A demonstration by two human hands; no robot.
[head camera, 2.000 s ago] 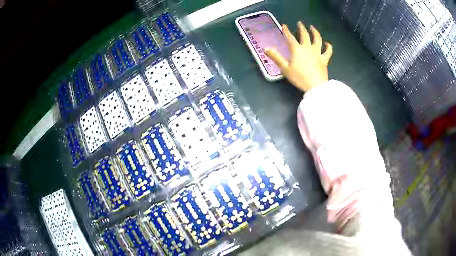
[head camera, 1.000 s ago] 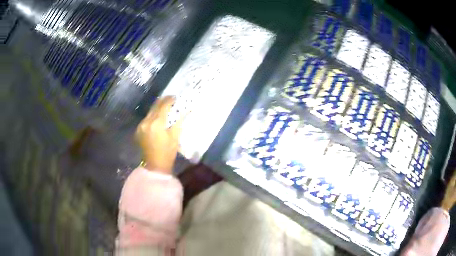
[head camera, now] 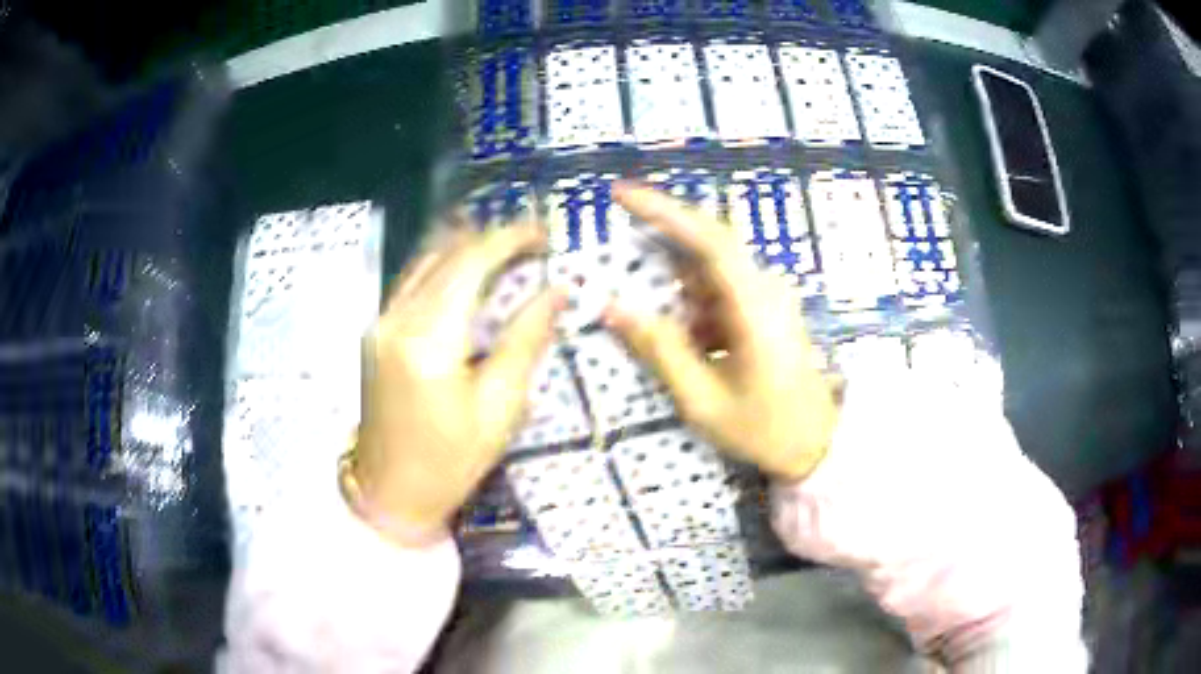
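A sheet of white spotted adhesive pieces (head camera: 593,507) in two columns hangs over the tray's near edge. My left hand (head camera: 454,369) grips its upper left part between thumb and fingers. My right hand (head camera: 738,342) has thumb and fingers at its upper right part. The clear blister tray (head camera: 981,283) lies beneath, with blue circuit boards (head camera: 768,224) in pockets. Several boards in an upper row carry white spotted pieces (head camera: 744,92), and one in the row below does too. My hands hide part of the tray's middle, and the fingers are blurred.
Another white spotted sheet (head camera: 310,283) lies left of the tray, partly under my left sleeve. A smartphone (head camera: 1022,152) with a dark screen lies at the right. Stacked trays of boards (head camera: 92,356) stand at the far left. A red thing (head camera: 1146,520) shows at the right edge.
My left hand has moved from the sheet beside the tray to over the tray. My right hand has come in from the side, and both hold a two-column sheet. The view has turned.
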